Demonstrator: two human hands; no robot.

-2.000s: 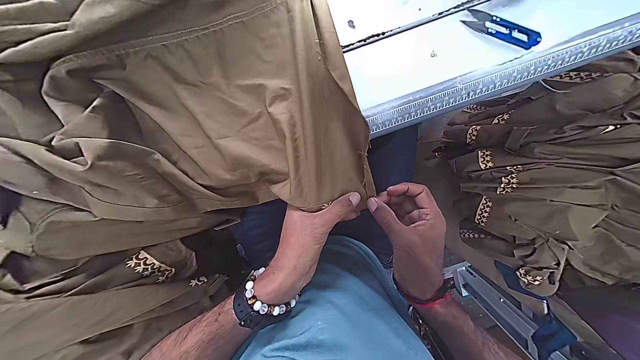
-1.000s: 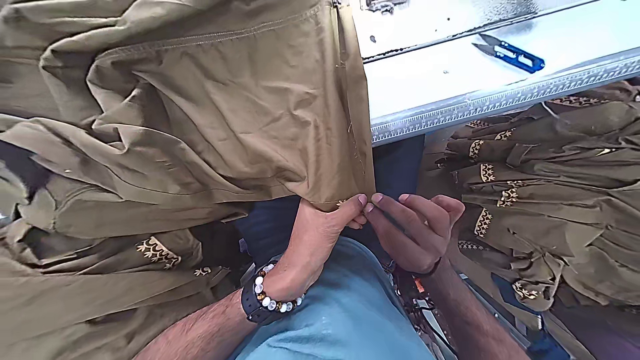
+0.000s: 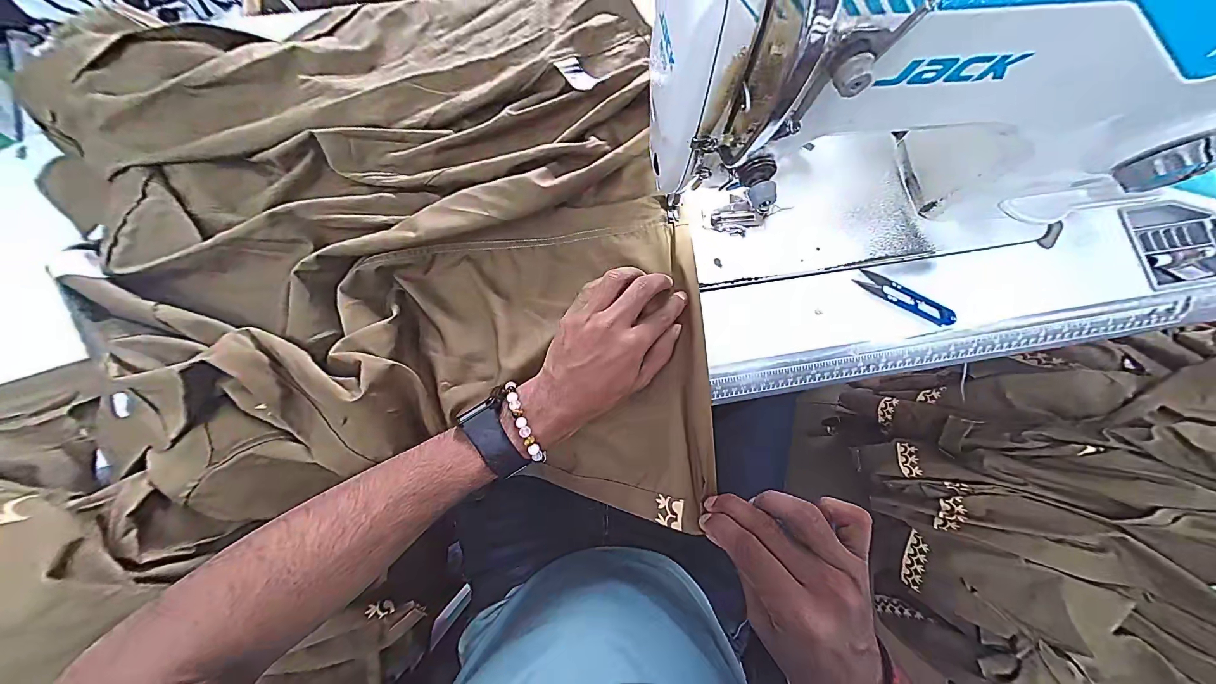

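Brown fabric with a stitched seam lies in folds across the left of the bed of a white Jack sewing machine. Its right edge runs up under the presser foot and needle. My left hand, with a beaded bracelet and a dark watch band at the wrist, rests on the cloth near that edge, fingers bent. At the lower corner, beside a cream printed motif, my right hand pinches the fabric edge between thumb and fingers.
Blue-handled thread snips lie on the machine table. A measuring scale runs along the table's front edge. More brown garment pieces with cream motifs are heaped at the lower right, and bunched cloth covers the left side.
My left hand has let go of the lower corner and moved up onto the cloth. My right hand still holds the corner. The view has shifted up, showing the machine head.
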